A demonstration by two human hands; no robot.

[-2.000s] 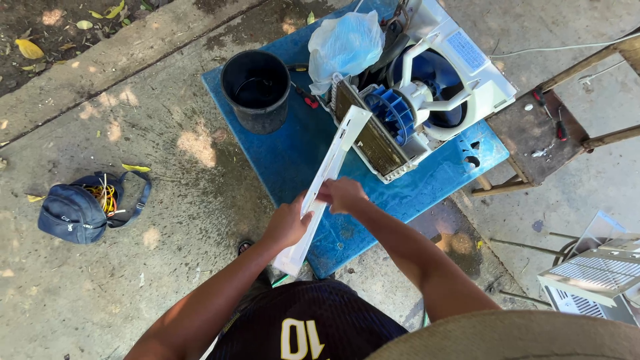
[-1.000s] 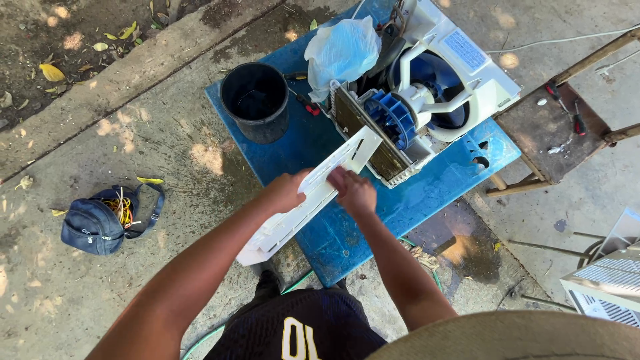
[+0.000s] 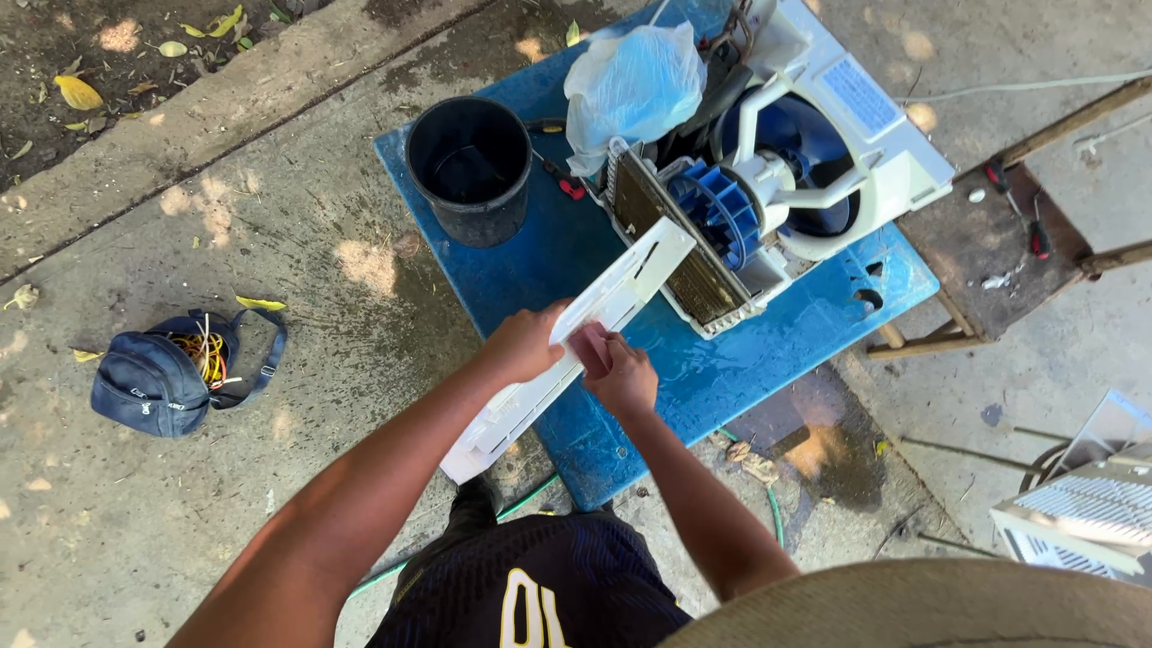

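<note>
A long white plastic panel (image 3: 531,391) is held at a slant over the near edge of the blue table (image 3: 693,378). My left hand (image 3: 526,345) grips its left edge near the middle. In my right hand (image 3: 623,376) is a pinkish sponge or pad (image 3: 591,349), pressed against the panel's face. Just beyond the panel's far end lies an opened air conditioner (image 3: 864,171), with a blue blower wheel (image 3: 715,214), a blue fan and a finned coil (image 3: 688,270) showing.
A black bucket (image 3: 470,171), a blue plastic bag (image 3: 634,90) and a red-handled screwdriver (image 3: 569,186) are on the table. A wooden chair (image 3: 972,261) holding screwdrivers stands right. A dark blue backpack (image 3: 148,378) lies left; vented white casing (image 3: 1080,513) is lower right.
The panel has tilted and shifted in my hands, its far end rising toward the coil since one second ago. The pinkish pad in my right hand now shows.
</note>
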